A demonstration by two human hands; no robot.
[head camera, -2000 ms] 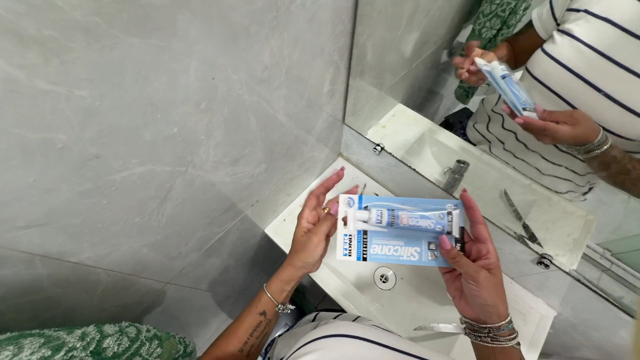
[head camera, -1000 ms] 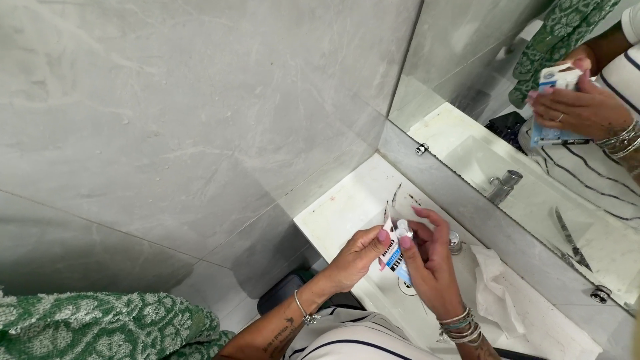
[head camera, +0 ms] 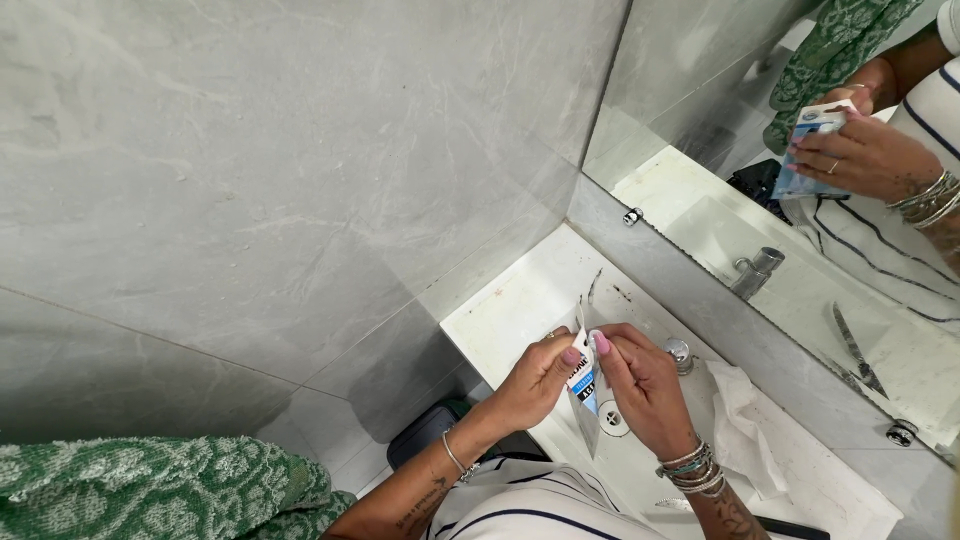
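My left hand pinches the top edge of a blue and white silicone sealant package between thumb and fingers. Opposite it, my right hand grips the clear plastic side of the same package near its top. The package is held edge-on above the white washbasin, so most of its front and the tube inside are hidden. In the mirror the package shows upright between both hands.
A chrome faucet stands behind my right hand, with crumpled white paper beside it. A black-handled knife lies at the basin's near edge. Dark residue marks the rim. A green patterned towel hangs lower left; a dark bin stands below.
The package has turned from face-up and flat to edge-on. My left hand, beside the package two seconds ago, now grips its top edge, and my right hand has moved to the top as well.
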